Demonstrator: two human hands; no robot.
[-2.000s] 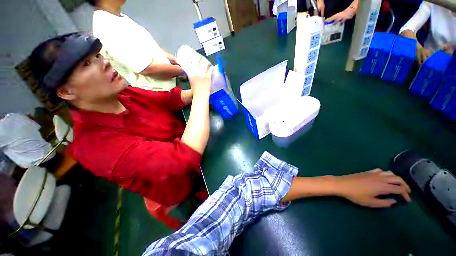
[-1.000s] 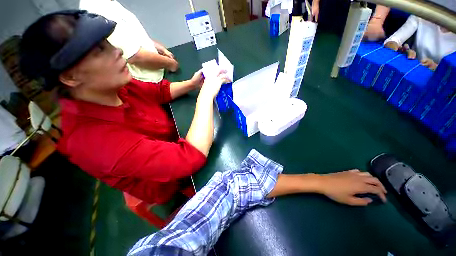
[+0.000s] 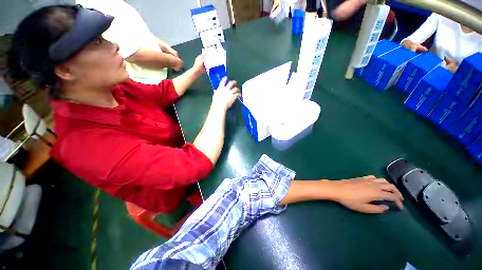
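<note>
My left hand (image 3: 370, 194), below a plaid sleeve, lies palm down on the dark green table, fingers a little apart and empty. Just right of its fingertips, not touching, lies the folding black article (image 3: 433, 200), its ribbed, jointed segments spread out diagonally. A white oval device body (image 3: 296, 119) sits on a pale grey tub (image 3: 293, 138) above my forearm. It stands against an open retail carton (image 3: 250, 120) with raised white flaps. My right hand is not in view.
A person in red (image 3: 124, 142) sits at the left, holding a blue and white carton (image 3: 216, 71). Upright power strips (image 3: 316, 58) stand beyond the device. Closed blue cartons (image 3: 428, 87) are rowed at the far right. A small pale edge shows at the bottom.
The view has shifted, so the black article shows more fully. The neighbour in red has gone from handling a white device to holding a closed carton upright. My left hand stays on the table.
</note>
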